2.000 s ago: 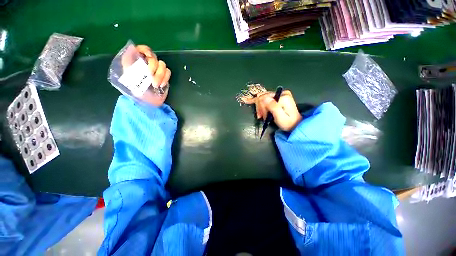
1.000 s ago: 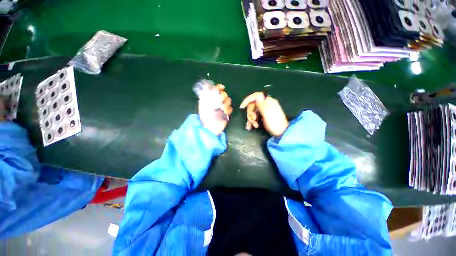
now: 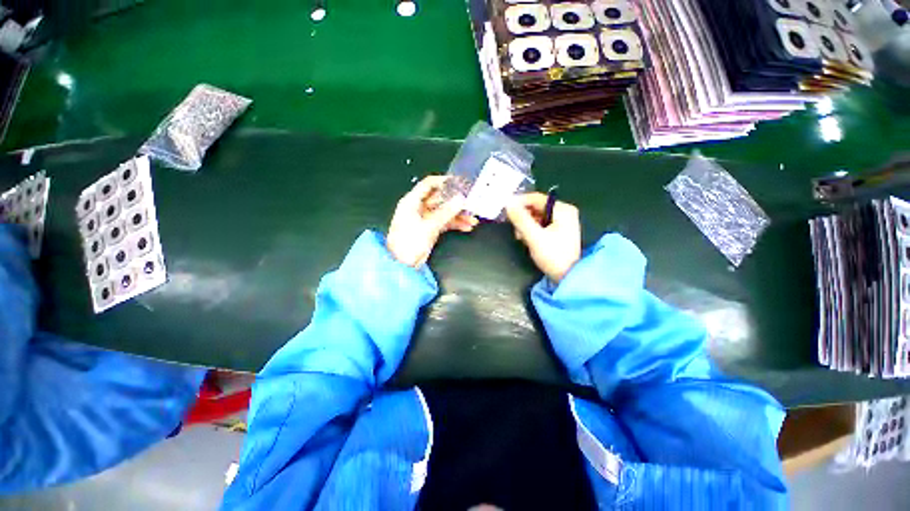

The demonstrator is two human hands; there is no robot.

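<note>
A clear zip bag (image 3: pixel 496 172) with a white label is held up in front of me, over the dark-green bench. My left hand (image 3: pixel 421 222) grips its lower left side, where some brownish contents show. My right hand (image 3: pixel 548 232) pinches its lower right edge with thumb and finger. Dark tweezers (image 3: pixel 551 206) stick up between the fingers of my right hand. The fingertips are small and partly hidden by the bag.
A plump parts bag (image 3: pixel 203 122) and a white panel with dark rings (image 3: pixel 122 232) lie at left, near a neighbour's blue sleeve (image 3: pixel 60 379). A flat clear bag (image 3: pixel 718 210) lies at right. Stacked panels (image 3: pixel 574 50) stand behind; upright panels (image 3: pixel 863 289) stand far right.
My left hand has moved right with the bag to meet my right hand. My right hand now also holds the bag. The loose pile from the earliest frame no longer shows on the bench.
</note>
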